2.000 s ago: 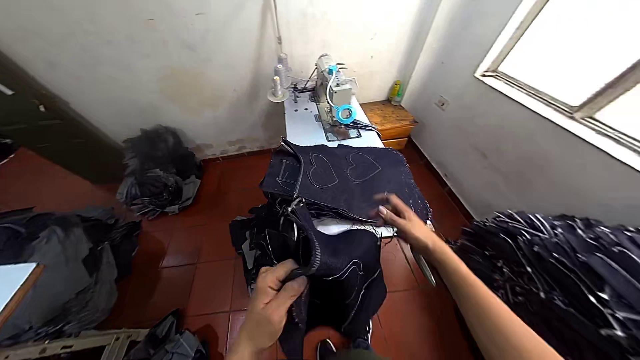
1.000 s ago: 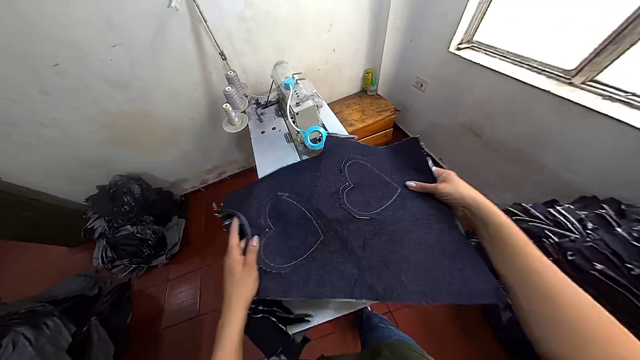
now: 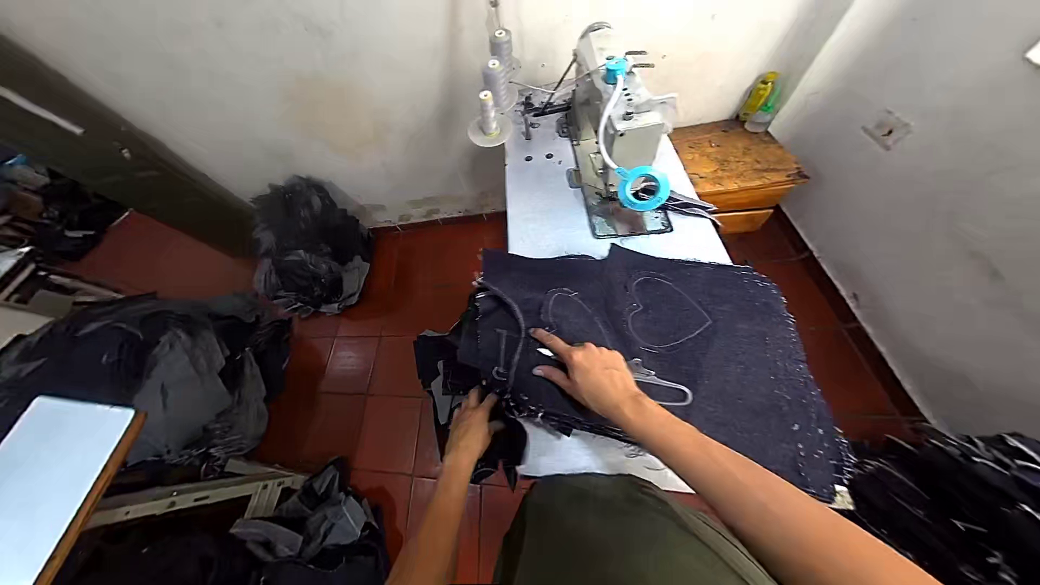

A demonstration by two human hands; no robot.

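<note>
Dark denim panels [image 3: 731,366] with pale heart outlines and frayed edges lie stacked on the near part of the white sewing table [image 3: 540,195]. My right hand [image 3: 597,374] rests on the top panel, fingers spread, beside the left heart; a small pale object shows by its fingers. A grey scissor-like handle outline shows just right of that hand. At the stack's near left corner, my left hand [image 3: 473,426] touches dark fabric pieces; whether it grips them is unclear. Beyond the stack stands an industrial sewing machine [image 3: 626,122] with a blue ring lamp.
Thread cones [image 3: 493,81] stand at the table's back left. A wooden drawer unit [image 3: 731,166] with bottles adjoins the table's right side. Dark fabric heaps lie at left [image 3: 187,366], by the wall [image 3: 309,244] and at lower right [image 3: 951,496]. A white board [image 3: 61,479] juts in at lower left.
The heart-marked panel, held up by both hands a second ago, now lies flat on the table. My right hand has moved left across it, and my left hand is down at the near left corner.
</note>
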